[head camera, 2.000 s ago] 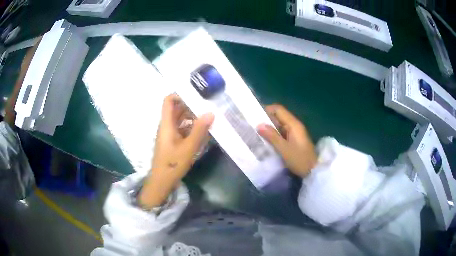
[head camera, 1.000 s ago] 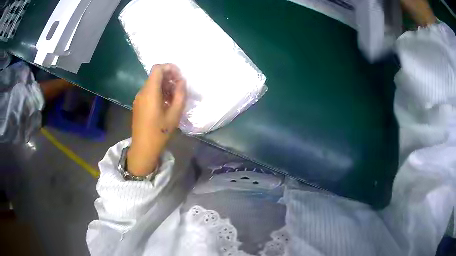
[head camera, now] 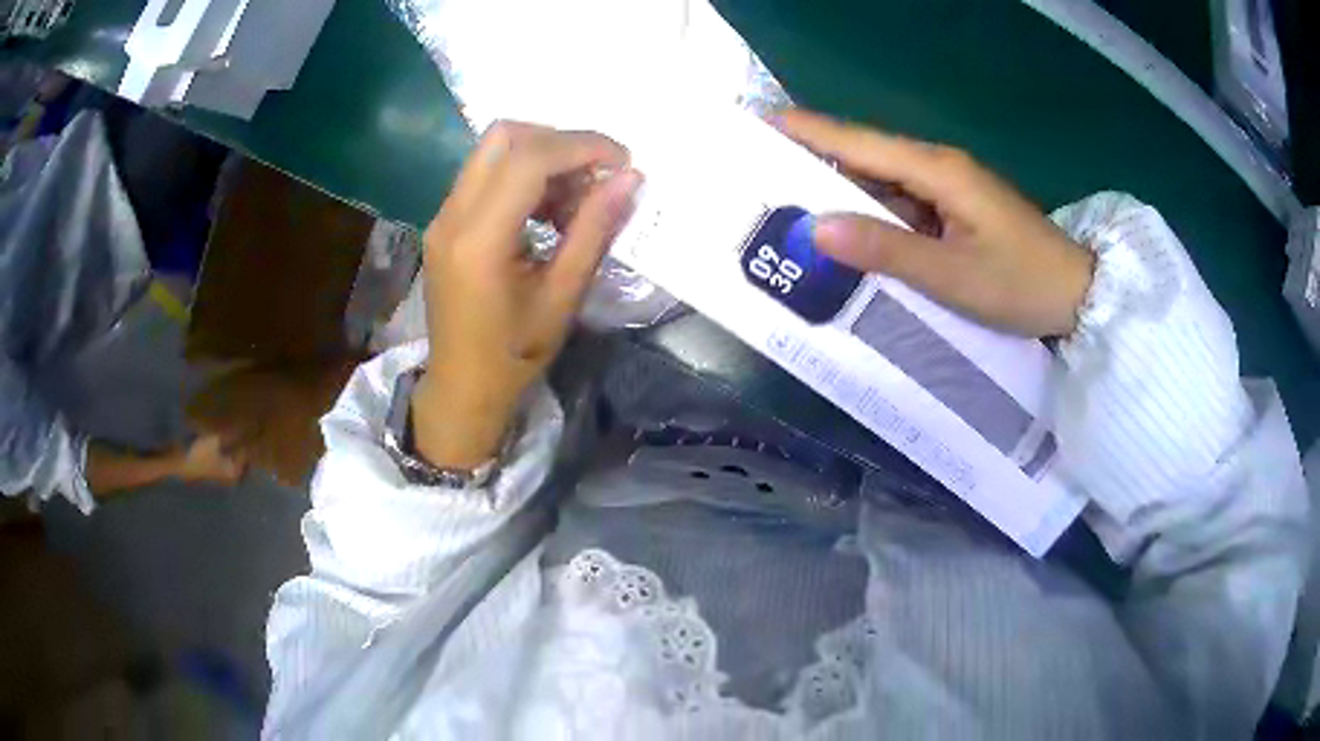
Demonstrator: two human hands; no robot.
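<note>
A long white smartwatch box [head camera: 927,384] with a dark blue watch face and grey strap print lies slanted in front of me. My right hand [head camera: 941,232] grips it from above, thumb on the printed watch face. My left hand [head camera: 529,261] is at the box's upper left end, fingertips pinched at the edge of clear crinkled film; glare hides the exact contact. The stack of poly bags [head camera: 579,58], glaring white with shiny crinkled edges, lies beyond my hands, partly under the box's far end.
White folded card pieces [head camera: 239,58] stand at the upper left of the green bench [head camera: 955,73]. A pale rail [head camera: 1173,87] curves at the upper right, with boxes beyond it. Another person's sleeve and hand [head camera: 210,460] are at left, near a brown carton [head camera: 275,290].
My right hand has come back from the upper right with a watch box, now over the near end of the bag stack. My left hand has moved slightly right, and the view has shifted.
</note>
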